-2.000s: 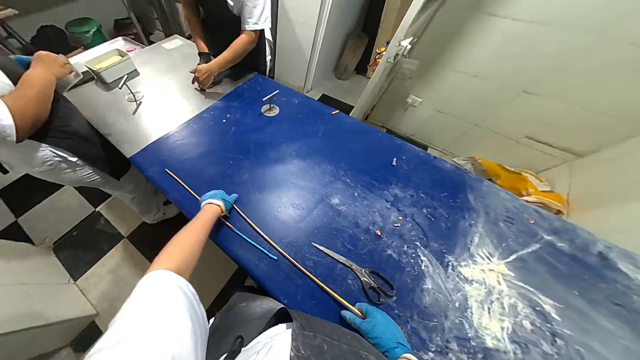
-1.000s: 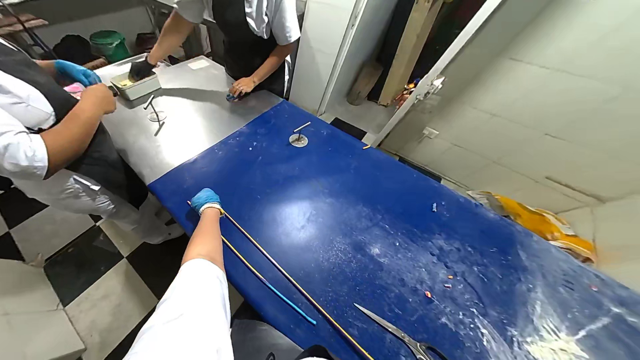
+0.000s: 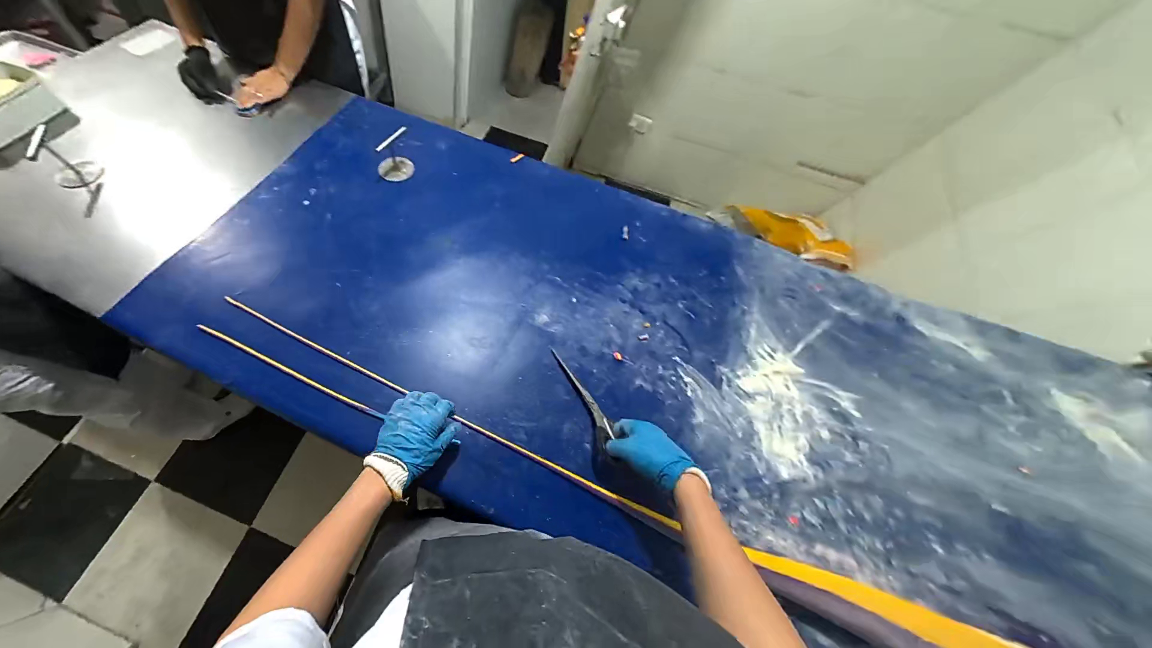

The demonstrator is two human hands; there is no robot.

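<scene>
My left hand (image 3: pixel 416 438), in a blue glove, lies on two thin yellowish strands near the table's front edge; whether its fingers grip them is unclear. The longer strand (image 3: pixel 531 456) runs from upper left past this hand and widens to the lower right into a thick yellow and purple rope (image 3: pixel 837 598), under my right forearm. The shorter strand (image 3: pixel 283 367) lies beside it and ends out of sight at the left hand. My right hand (image 3: pixel 650 452), also gloved in blue, is closed on the handles of metal scissors (image 3: pixel 580 389), whose tips point to the upper left.
The blue tabletop (image 3: pixel 504 225) bears white powder (image 3: pixel 778 396) and small crumbs. A round metal fitting with a bar (image 3: pixel 396 168) is near its far edge. A steel table (image 3: pixel 171 171) adjoins at left, where another person's hands (image 3: pixel 252 88) work. A yellow bag (image 3: pixel 792 236) is beyond the far edge.
My left hand has moved from the strands' far left part back toward me. My right hand now holds the scissors, which lay loose on the table before.
</scene>
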